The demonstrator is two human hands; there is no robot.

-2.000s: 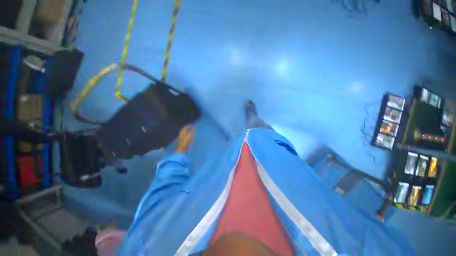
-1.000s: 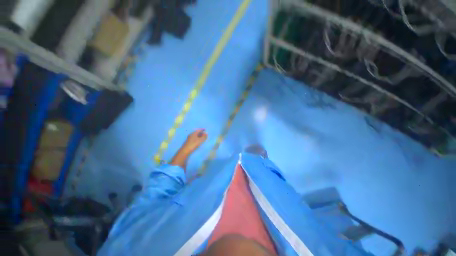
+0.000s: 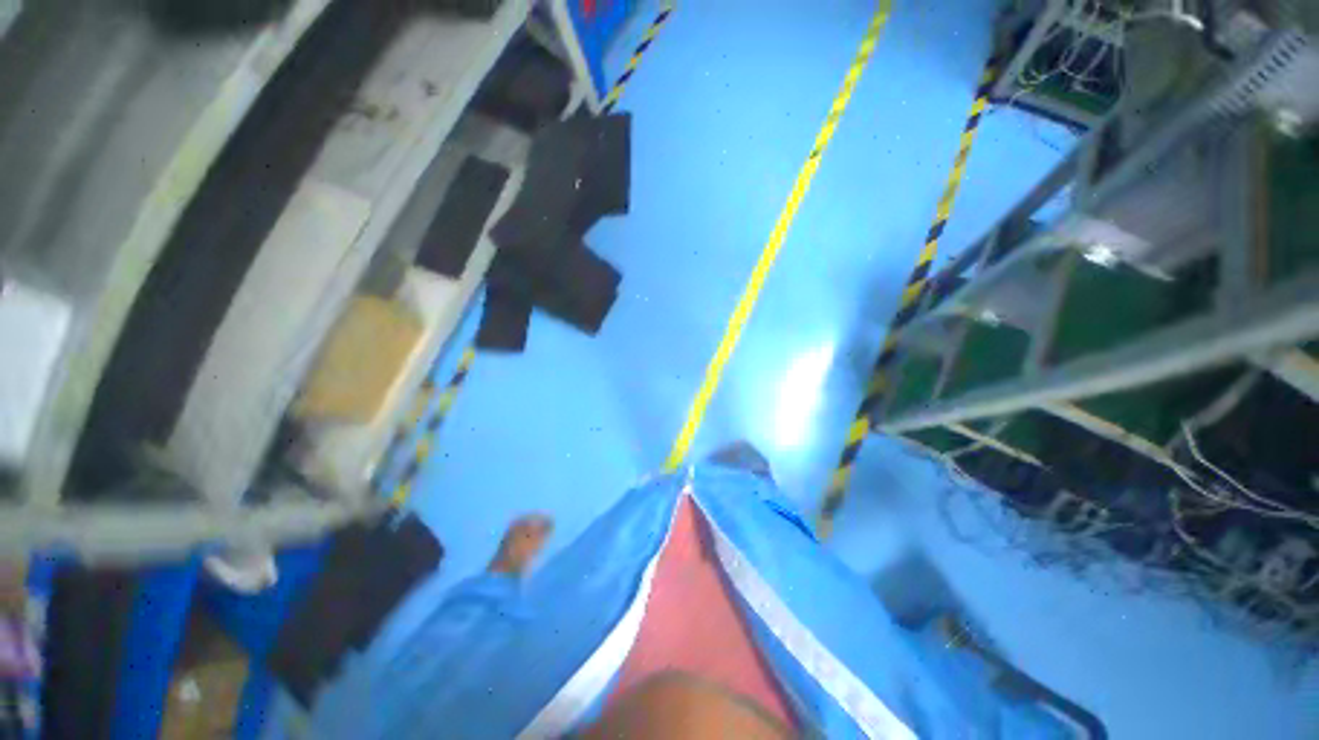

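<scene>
My left hand (image 3: 522, 542) hangs in front of the light blue smock, small and blurred. No object shows in it, but I cannot tell how its fingers are set. My right hand is not in view; the right sleeve runs down to the lower edge. A blurred blue-grey platform trolley (image 3: 911, 590) is low at my right side. Its dark bent tube handle (image 3: 1063, 706) reaches the lower right edge, and what holds it is hidden.
Stacks of black trays (image 3: 579, 181) stand on the floor ahead left, beside a pale bench with a carton (image 3: 362, 359). A pale metal rack with green shelves (image 3: 1099, 311) and hanging cables is at right. Yellow tape (image 3: 781, 231) runs ahead.
The view has turned right and moved forward along the tape. The large black tray stack and the person's sleeve at left have gone. The trolley has stayed at my right side.
</scene>
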